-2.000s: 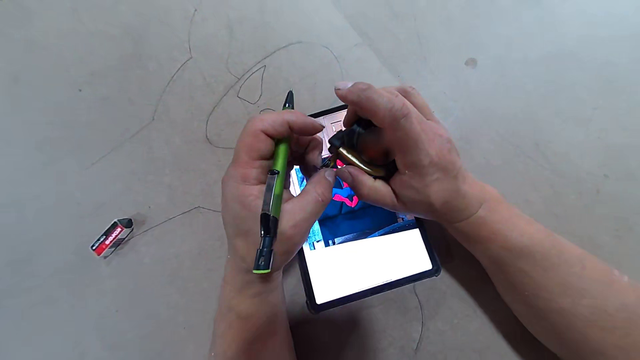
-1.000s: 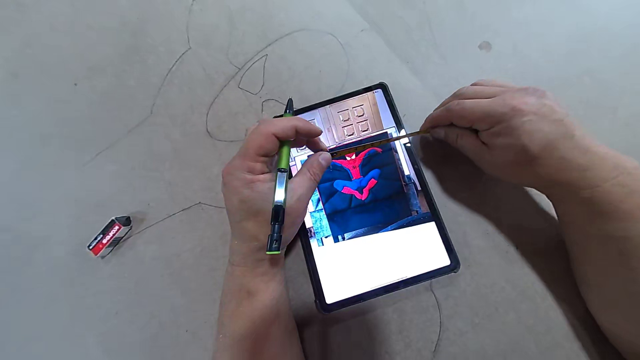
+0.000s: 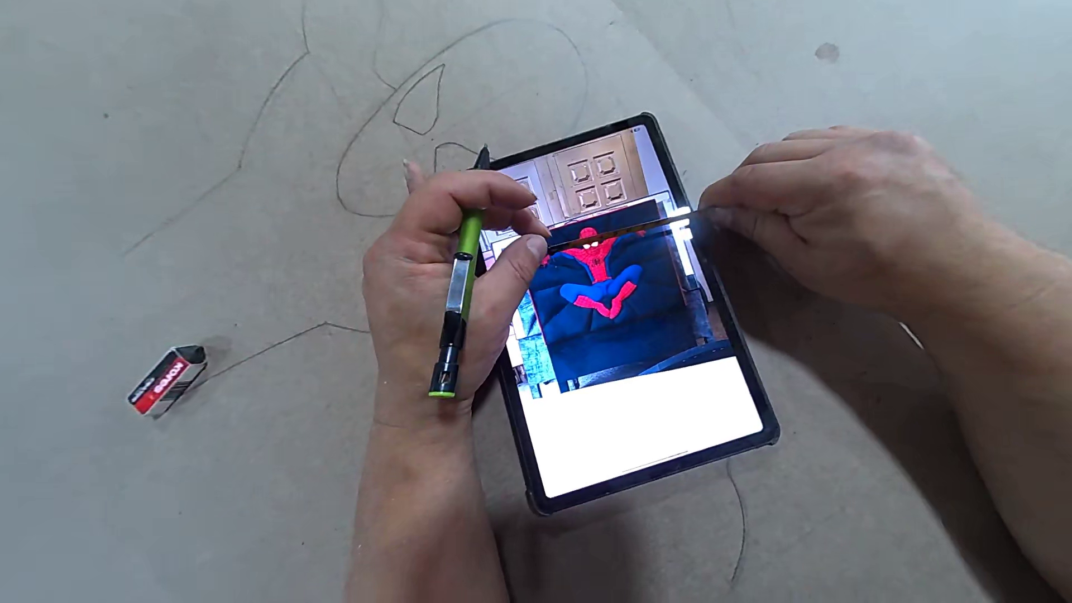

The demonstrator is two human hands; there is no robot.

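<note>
My left hand (image 3: 456,285) holds a green and black mechanical pencil (image 3: 461,293), its tip pointing up, against the palm. Its thumb and forefinger also pinch one end of a thin, narrow strip (image 3: 620,231), perhaps a tape measure blade. The strip runs across the picture on a tablet (image 3: 653,427) in a dark case, over the head of a red and blue costumed figure. At the tablet's right edge, my right hand (image 3: 837,209) grips the strip's other end; what else lies inside its fingers is hidden.
Under the tablet is a wide grey sheet or surface (image 3: 251,502) bearing pencil lines, among them a large oval (image 3: 339,167) with a small pointed shape inside. A red, white and black eraser (image 3: 167,381) lies at the left. A dark spot marks the upper right.
My hands were close together over the tablet two seconds ago, a dark and brass-coloured object between them. My right hand has since moved right, and the strip now stretches between both hands.
</note>
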